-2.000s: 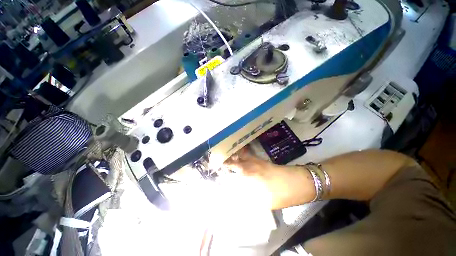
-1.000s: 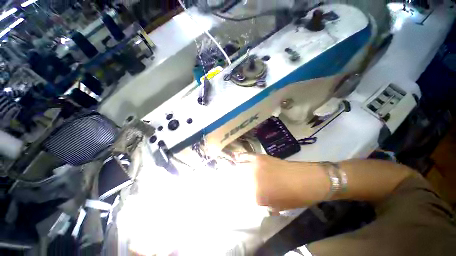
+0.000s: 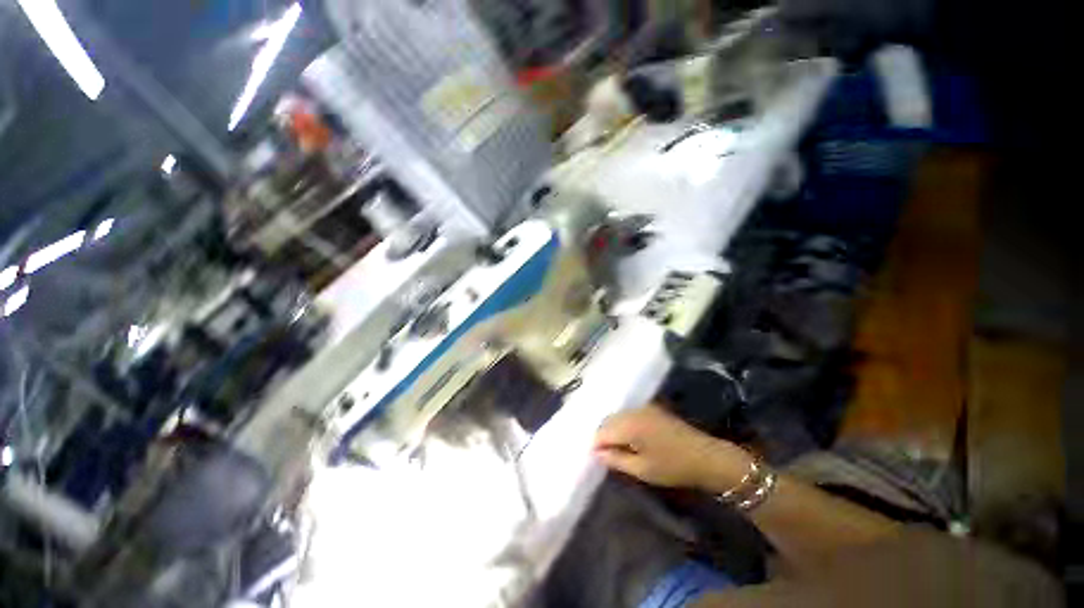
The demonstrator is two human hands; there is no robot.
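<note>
The frame is blurred. My right hand, with a bracelet at the wrist, is at the front edge of the white table, right of the glare. Its fingers look curled; whether they hold anything cannot be told. The sewing machine head, white with a blue stripe, stands beyond it. Work fabric lies washed out white near the needle end. A dark brown patch, perhaps cloth, shows below the arm. The needle and presser foot cannot be made out. My left hand is not visible.
A switch panel sits right on the table. Blurred cloth is heaped left of the machine. Dark cloth hangs below the table's front edge. A large pale grey box-like object stands behind, with a blue crate at upper right.
The view has swung up and right, so the machine looks smaller and lower left. My right hand has left the needle area and moved right to the table's front edge.
</note>
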